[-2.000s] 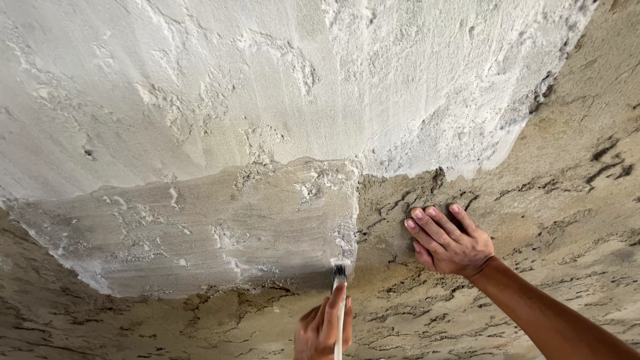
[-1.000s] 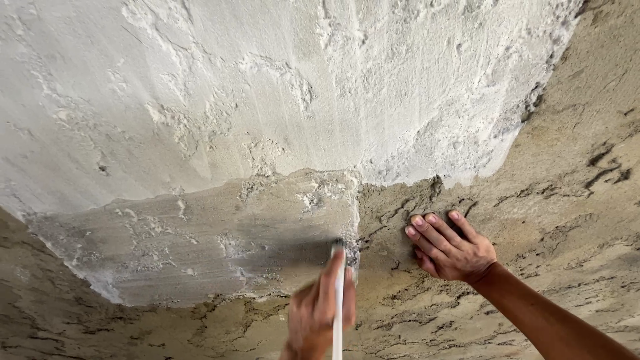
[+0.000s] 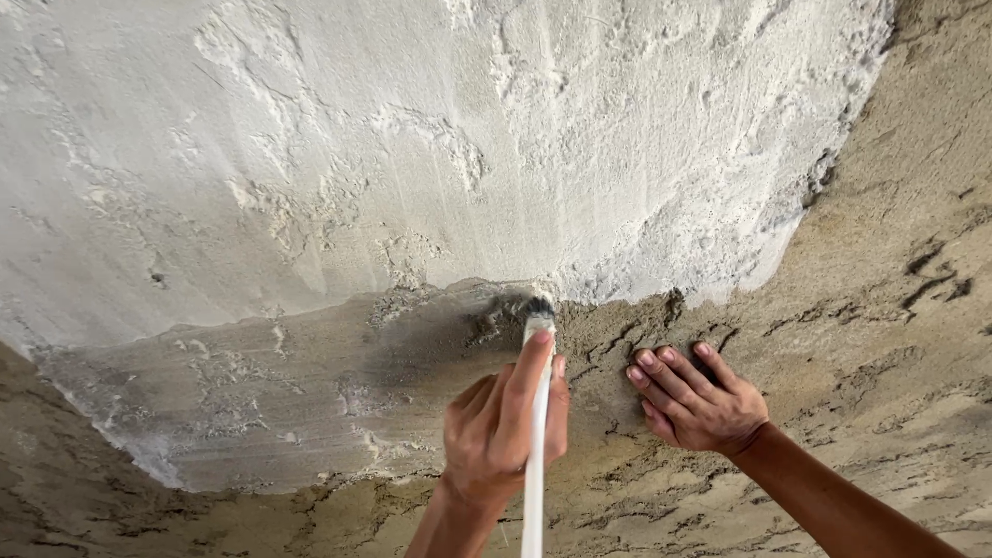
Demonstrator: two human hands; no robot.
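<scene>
My left hand (image 3: pixel 504 418) grips a slim white-handled brush (image 3: pixel 536 442), one finger stretched along its handle toward the head. The brush's dark bristles touch the rough surface where the white coated area (image 3: pixel 434 194), the greyer strip (image 3: pixel 310 387) and the bare brown surface meet. To the right, my right hand (image 3: pixel 701 399) lies flat on the brown textured surface (image 3: pixel 868 418), its fingers slightly spread and pointing up and left. It holds nothing.
Raised lumps and ridges of white coating stand out across the upper area. A ragged edge (image 3: pixel 821 182) borders the white area at the right. Dark cracks (image 3: pixel 930 279) run through the brown surface at the right.
My left hand has moved the brush up along the right edge of the greyer strip, from its lower corner to its upper one. The right hand stays flat on the brown surface.
</scene>
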